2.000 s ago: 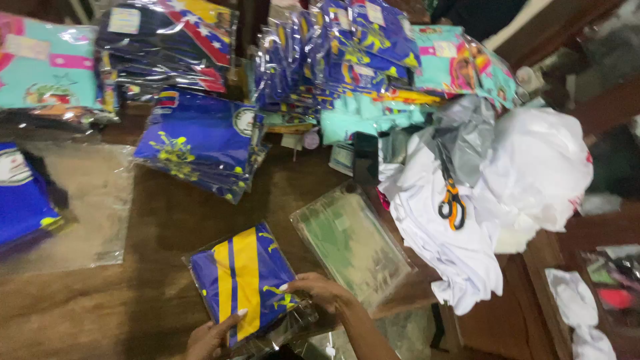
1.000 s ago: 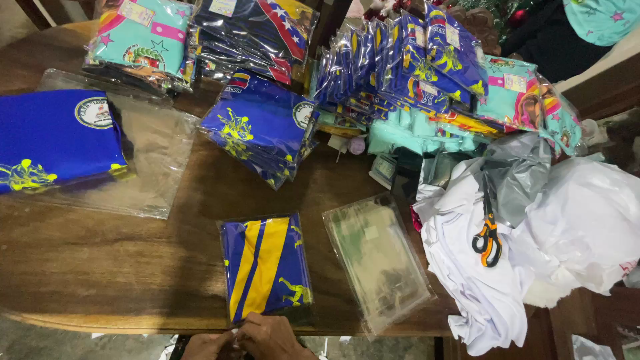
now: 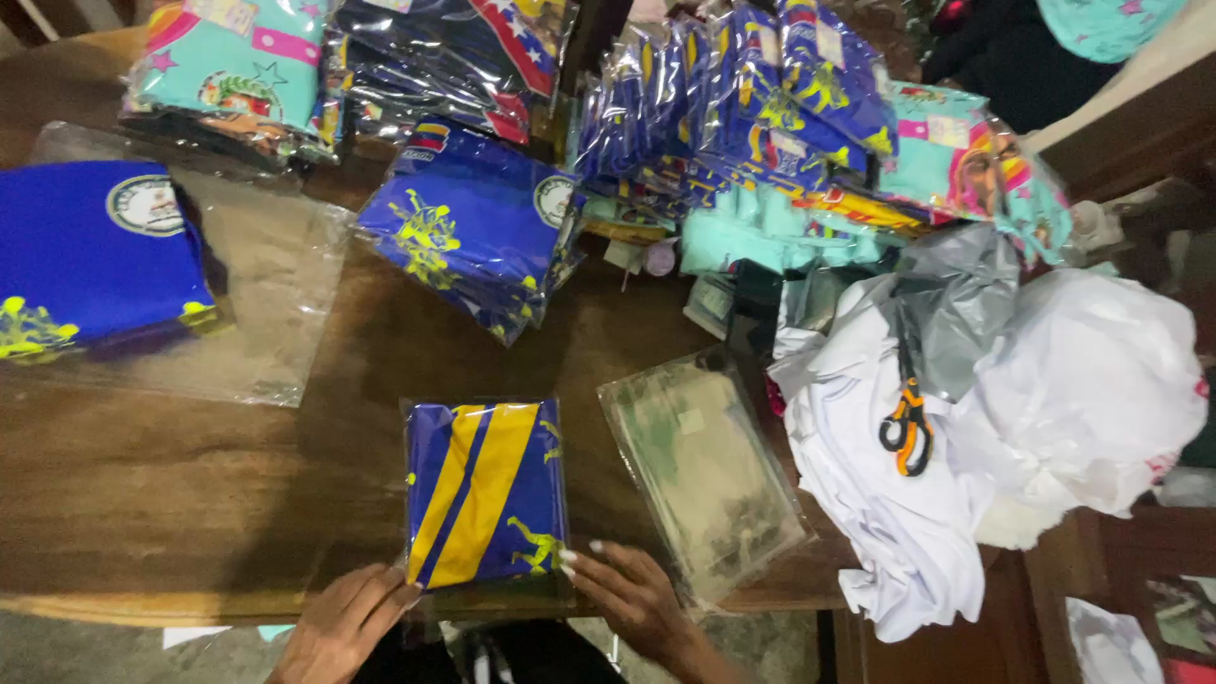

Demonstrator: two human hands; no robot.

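A folded blue garment with yellow stripes lies in a clear plastic bag near the front edge of the wooden table. My left hand has its fingertips at the bag's lower left corner; whether they pinch the plastic cannot be told. On the other side, my right hand touches the lower right edge of the bag with its fingers spread. A stack of clear plastic bags lies to the right of the packed garment. Farther left, a blue folded garment rests on a large clear plastic sheet or bag.
Bagged blue garments are stacked behind, with more bagged garments beyond. Turquoise bagged garments lie at the back left. Orange-handled scissors rest on white cloth beside a white plastic bag. The table's front edge runs below.
My hands were together at the bag's lower edge one second ago; now they are apart at its two lower corners. The bagged garment has turned straighter than two seconds ago.
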